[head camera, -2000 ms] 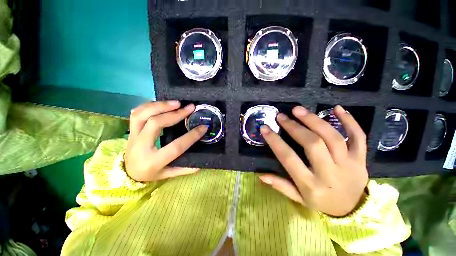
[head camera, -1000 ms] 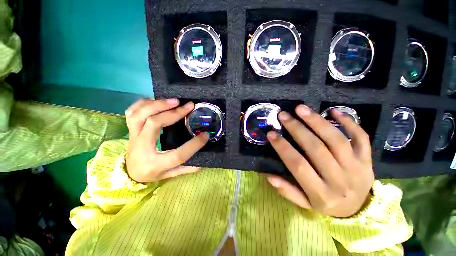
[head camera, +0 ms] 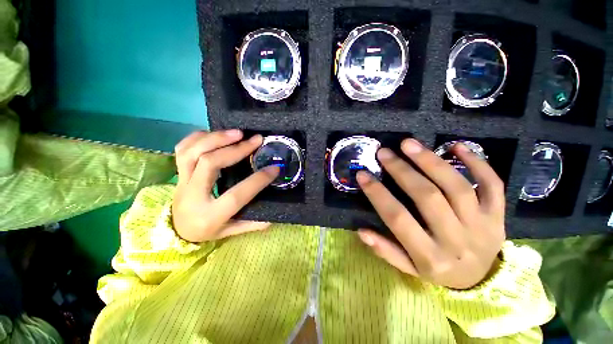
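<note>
A black foam tray (head camera: 316,121) lies in front of me, with round smartwatches in its square pockets. My left hand (head camera: 214,185) rests at the tray's near left pocket, an index fingertip on the lit face of the near left smartwatch (head camera: 282,156). My right hand (head camera: 437,215) lies over the near edge, an index fingertip on the lower face of the second near smartwatch (head camera: 348,168). Its other fingers reach over a third near smartwatch (head camera: 464,153), partly hidden. Both hands are bare, with fingers apart, and hold nothing.
The back row holds watches with a green block (head camera: 269,65), a white block (head camera: 372,64) and dim text (head camera: 477,70). More watches sit at the right. A teal mat (head camera: 128,67) lies left of the tray. A yellow sleeve (head camera: 80,180) is at the far left.
The tray has shifted slightly to the right relative to the view. My left index fingertip went down the near left watch face, then back up to its middle. My right hand moved slightly right.
</note>
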